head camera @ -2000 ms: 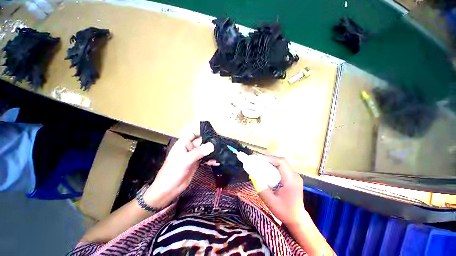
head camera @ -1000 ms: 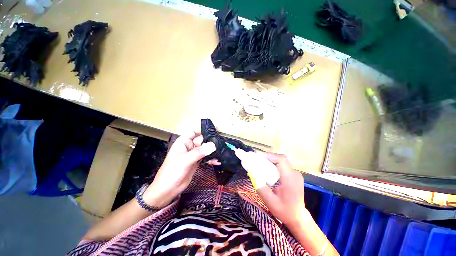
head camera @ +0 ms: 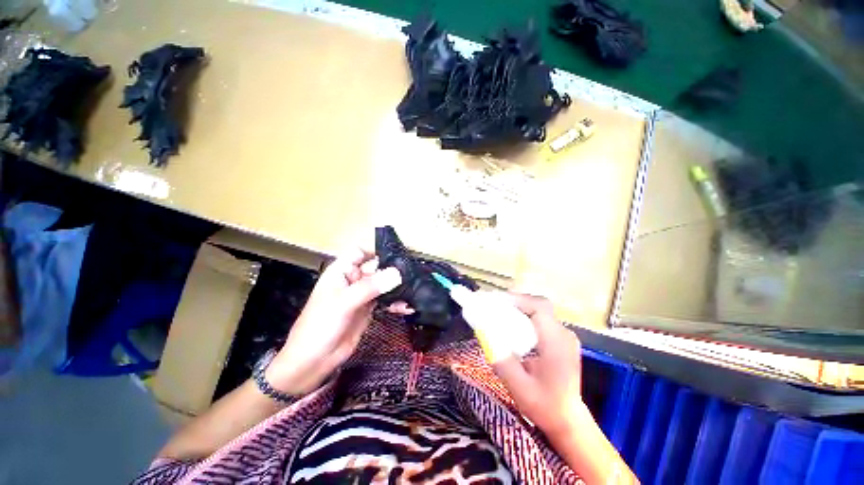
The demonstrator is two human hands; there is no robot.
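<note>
My left hand (head camera: 346, 303) holds a black moulded piece (head camera: 417, 289) above my lap, in front of the bench edge. The thumb lies on its upper left part. My right hand (head camera: 540, 350) grips a white glue bottle (head camera: 497, 320), tilted with its thin teal tip at the piece's upper right side. Whether the tip touches the piece cannot be told. The fingers under the piece are partly hidden. A pile of black pieces (head camera: 478, 90) lies on the bench (head camera: 294, 123).
A yellow-labelled tube (head camera: 570, 137) lies beside the pile. A pale round item (head camera: 474, 207) and small bits lie on the board. Two black clumps (head camera: 161, 99) lie at left. A clear panel (head camera: 630, 223) stands right. Behind runs a green conveyor (head camera: 701, 57). An open cardboard box (head camera: 204, 327) and blue bins (head camera: 663, 407) are below.
Black pieces on the conveyor have moved left, and another black piece and a pale item have come into view there. My hands have barely moved, still holding the piece and the bottle.
</note>
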